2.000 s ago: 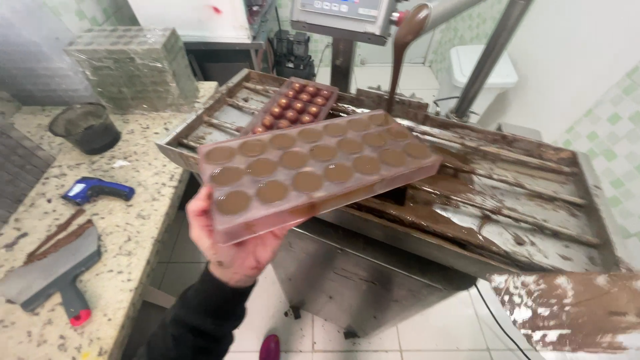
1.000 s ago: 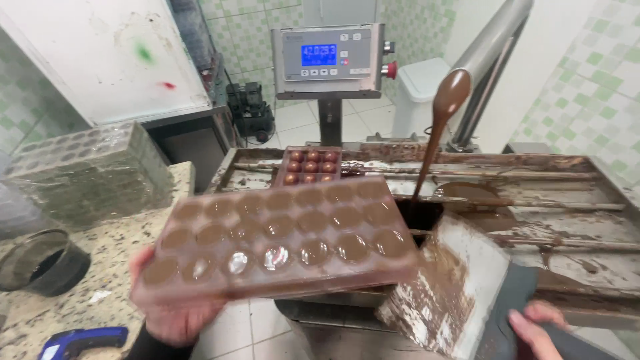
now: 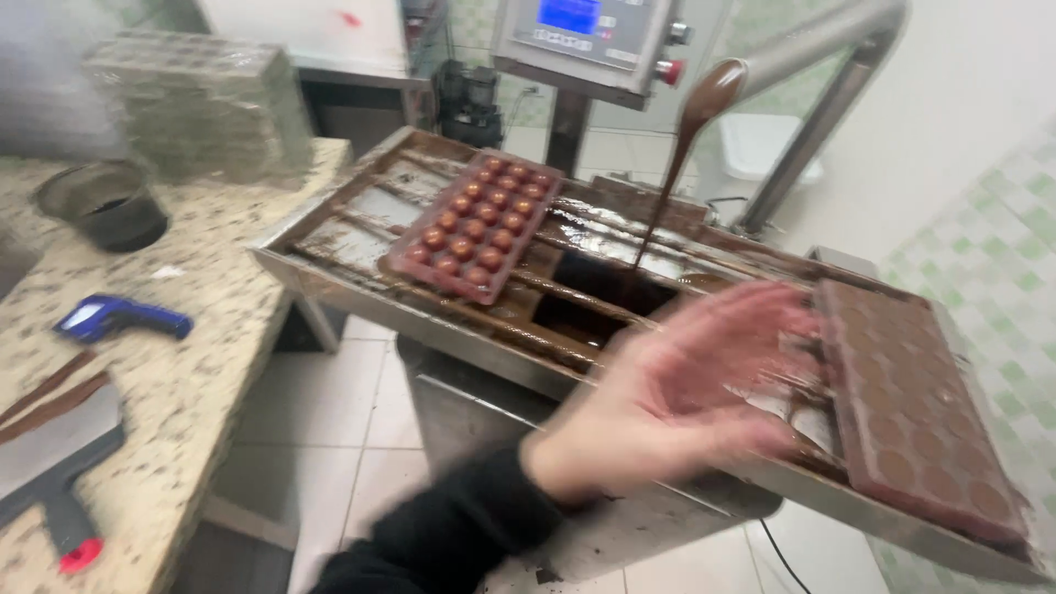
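Note:
My left hand [image 3: 701,388], blurred, reaches over the right part of the chocolate machine's metal tray with fingers apart and nothing in it. Just beyond its fingertips, a chocolate-filled mold [image 3: 916,404] lies at the right end of the tray. A second mold [image 3: 474,227], cavity side down with shiny reddish-brown domes upward, rests across the rails left of the opening. Melted chocolate [image 3: 672,165] runs from the spout into the dark opening between the molds. My right hand is out of view.
On the speckled counter at left are a blue infrared thermometer [image 3: 124,318], a dark bowl [image 3: 107,206], a wrapped stack of molds [image 3: 198,107] and a wide scraper [image 3: 66,462]. A control panel [image 3: 586,41] stands behind the tray.
The filled mold, held in my left hand in both earlier frames, now lies on the tray's right end, and that hand is off it. My right hand with a scraper has left the view.

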